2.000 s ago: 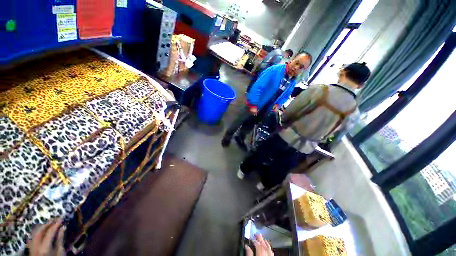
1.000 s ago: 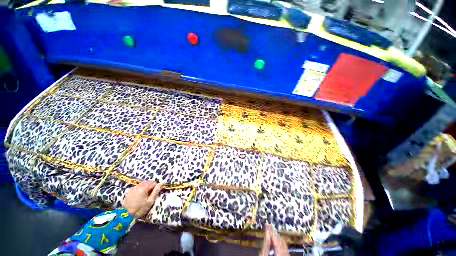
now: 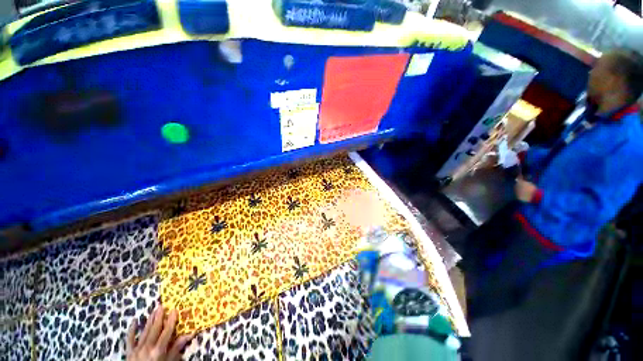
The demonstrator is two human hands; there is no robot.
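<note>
The orange-yellow leopard-print sheet (image 3: 261, 243) with small black palm-like motifs lies uncut on the press bed. Black-and-white leopard layer (image 3: 99, 317) shows to its left and in front, crossed by thin orange strips. My left hand (image 3: 154, 340) is at the bottom edge of the picture, fingers apart, resting at the near left corner of the yellow area. My right hand (image 3: 361, 210) is blurred over the right part of the yellow sheet, its patterned sleeve reaching up from below; its fingers cannot be made out.
The blue press beam (image 3: 225, 106) stands behind the sheet, with a red notice and a green spot. Dark blue frames lie on top. The pale edge (image 3: 416, 243) of the bed curves down at right. A person in a blue jacket (image 3: 589, 180) stands at right beside a control box (image 3: 486, 113).
The view has turned right and closer to the yellow area. My left hand has moved from the near strips to the yellow corner. My right hand has reached forward over the yellow sheet.
</note>
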